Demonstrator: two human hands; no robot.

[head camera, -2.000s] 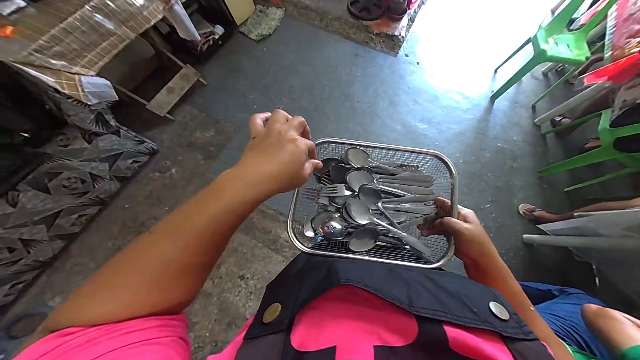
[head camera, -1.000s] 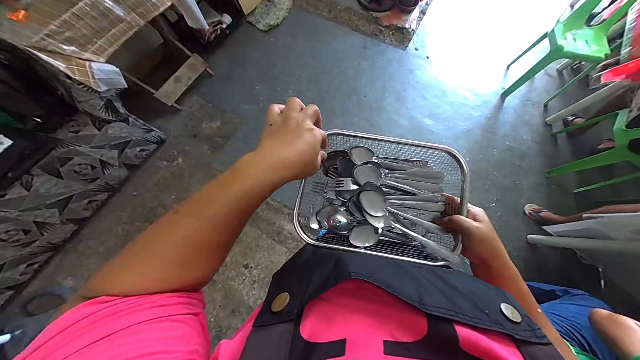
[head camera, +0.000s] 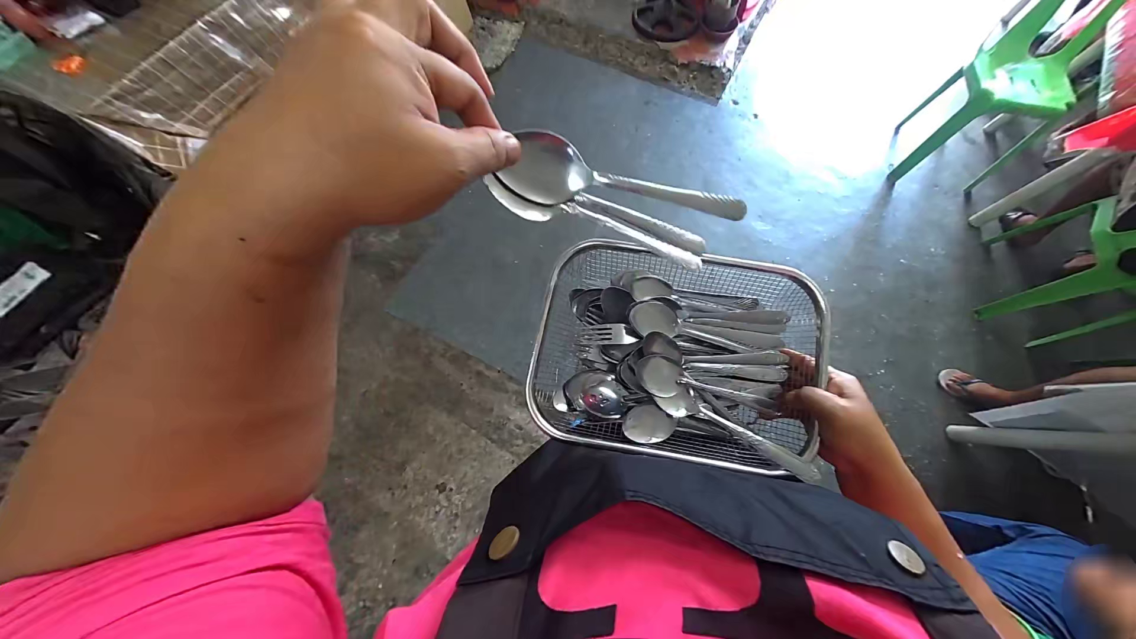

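My left hand [head camera: 399,115], raised at the upper left, pinches several metal spoons [head camera: 543,169] by their bowls, their patterned handles pointing right. They hang above and left of a wire mesh basket [head camera: 821,306] with a metal rim. Inside it lie many loose spoons [head camera: 658,376] and forks [head camera: 607,335], most handles toward the right side. My right hand [head camera: 830,404] grips the right side of the basket, its fingers reaching over the rim by the handles and partly hidden. The basket is close to the front of my pink and black clothing.
A table with a plaid, plastic-like cover [head camera: 200,71] stands at the upper left. Green plastic chairs [head camera: 1021,80] are along the right. A person's foot in a flip-flop [head camera: 967,386] rests on the floor at right. Footwear [head camera: 666,19] lies on a ledge at the top.
My left hand was at the basket's upper left edge earlier; it has moved up and left and now holds several spoons clear of the basket. My right hand stays on the basket.
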